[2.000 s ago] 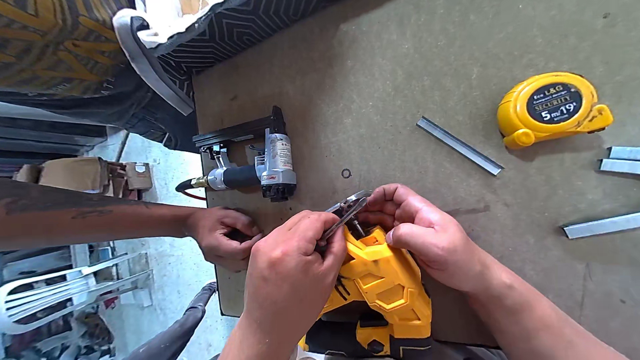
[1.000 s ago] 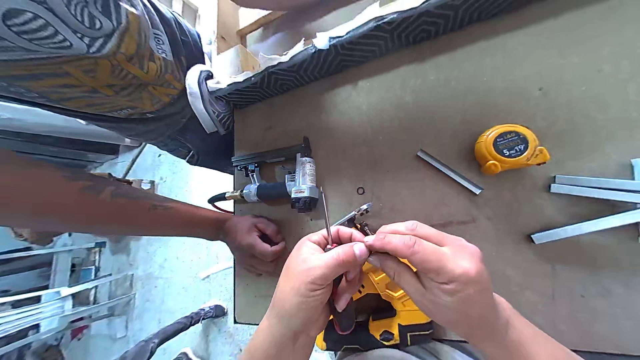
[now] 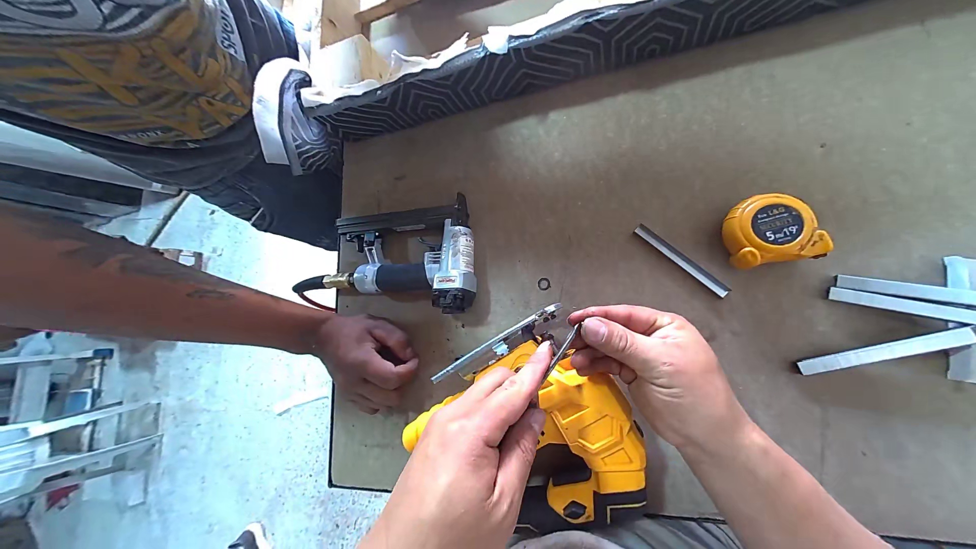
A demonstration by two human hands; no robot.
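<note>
My left hand (image 3: 488,450) is closed around a thin metal tool (image 3: 563,352), whose kind I cannot tell, its tip pointing up and right. The fingertips of my right hand (image 3: 648,358) pinch a small dark piece at that tip, too small to identify. Beneath both hands lies a yellow and black power tool (image 3: 602,427), seemingly a jigsaw, with its metal base plate (image 3: 499,343) tilted at the upper left. A small dark ring (image 3: 544,284) rests on the board just above the base plate.
A pneumatic stapler (image 3: 454,263) with a hose lies at the left edge of the brown board. Another person's hand (image 3: 370,362) rests below it. To the right are a staple strip (image 3: 682,261), a yellow tape measure (image 3: 774,230) and several more strips (image 3: 884,351). Patterned fabric (image 3: 534,72) borders the top.
The thin tool stood nearly upright in my left hand a second ago; now it slants toward my right fingertips. The jigsaw's base plate shows more fully than before.
</note>
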